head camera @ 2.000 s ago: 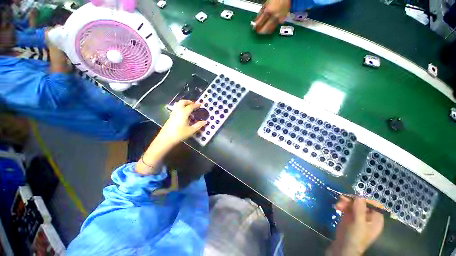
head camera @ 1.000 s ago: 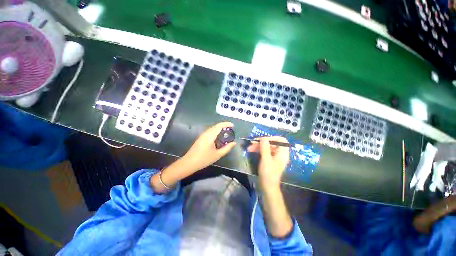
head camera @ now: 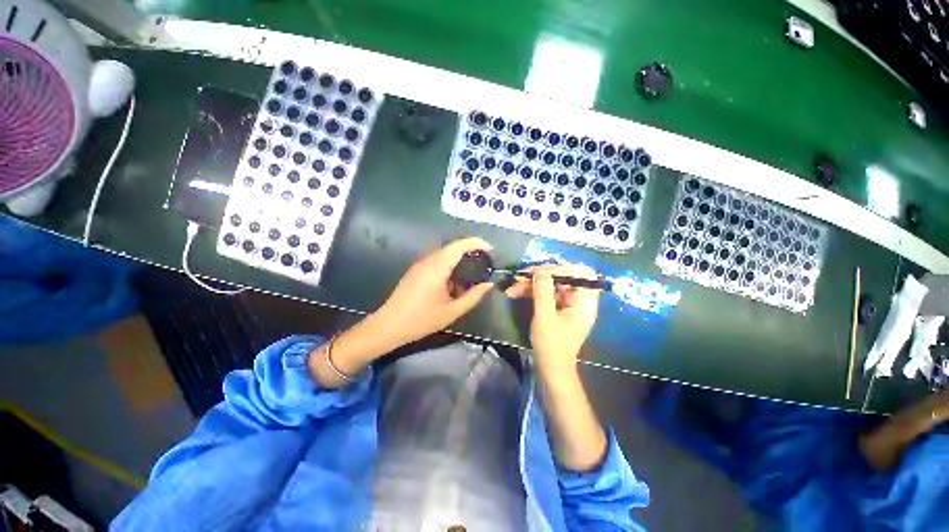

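Observation:
My left hand (head camera: 432, 291) holds a round black housing (head camera: 472, 269) between thumb and fingers, above the bench near its front edge. My right hand (head camera: 562, 312) holds a dark pen-like tool (head camera: 574, 280) in a pinch grip. The tool lies roughly level, and its tip is at the right side of the housing; whether it touches cannot be told. A bright blue small-part sheet (head camera: 658, 320) lies under and right of my right hand, partly hidden by it. Glare covers its shiny pieces.
Blister trays of dark round parts lie at left (head camera: 297, 171), middle (head camera: 549, 179) and right (head camera: 741, 244). A black flat device (head camera: 212, 145) lies beside the left tray. The green belt (head camera: 468, 42) carries black and white parts. A pink fan (head camera: 36, 114), a thin stick (head camera: 855, 333) and another person's arm (head camera: 903, 431) show.
Since two seconds ago, my left hand has moved from the left tray to the centre with the housing. My right hand has come in, bringing the tool to it. The view has shifted right.

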